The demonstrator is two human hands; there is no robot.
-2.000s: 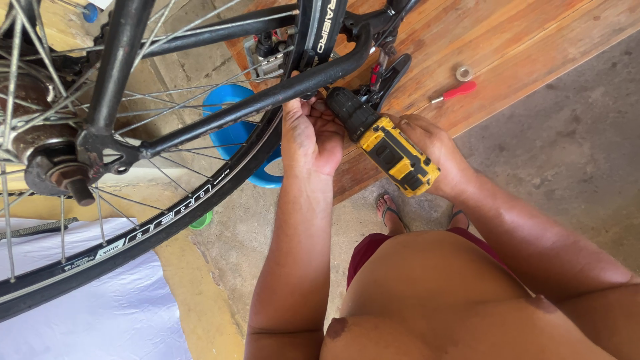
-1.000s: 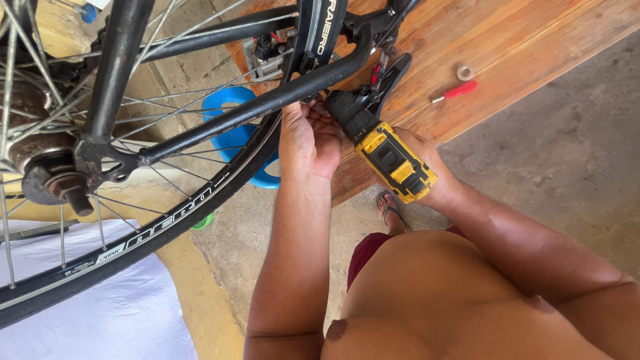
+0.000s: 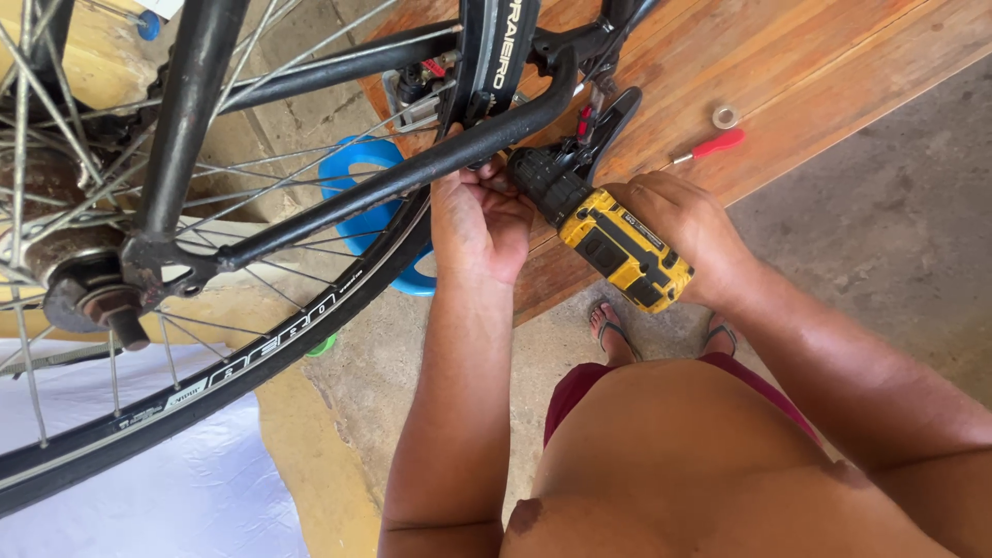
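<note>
My right hand point(image 3: 682, 225) grips a yellow and black cordless drill point(image 3: 624, 252) by its handle, which the hand and drill body mostly hide. The drill's black chuck points up and left toward the black bicycle frame tube point(image 3: 403, 170). My left hand point(image 3: 484, 221) is palm up under that tube, with its fingers curled near the chuck's front end. Its fingertips are partly behind the tube, so what they touch or hold cannot be made out. Beside them runs the bicycle wheel's tire point(image 3: 395, 252). A black bicycle pedal or saddle-like part point(image 3: 616, 132) lies just beyond the chuck.
On the wooden table point(image 3: 798, 70) lie a red-handled screwdriver point(image 3: 717, 145) and a roll of tape point(image 3: 725, 117). A clear container of parts point(image 3: 411, 101) stands behind the wheel. A blue plastic stool point(image 3: 364, 225) is below. The wheel hub axle point(image 3: 124, 325) juts out at left.
The drill's rear end has swung slightly in my right hand's grip over the two seconds. My left hand has stayed at the frame tube.
</note>
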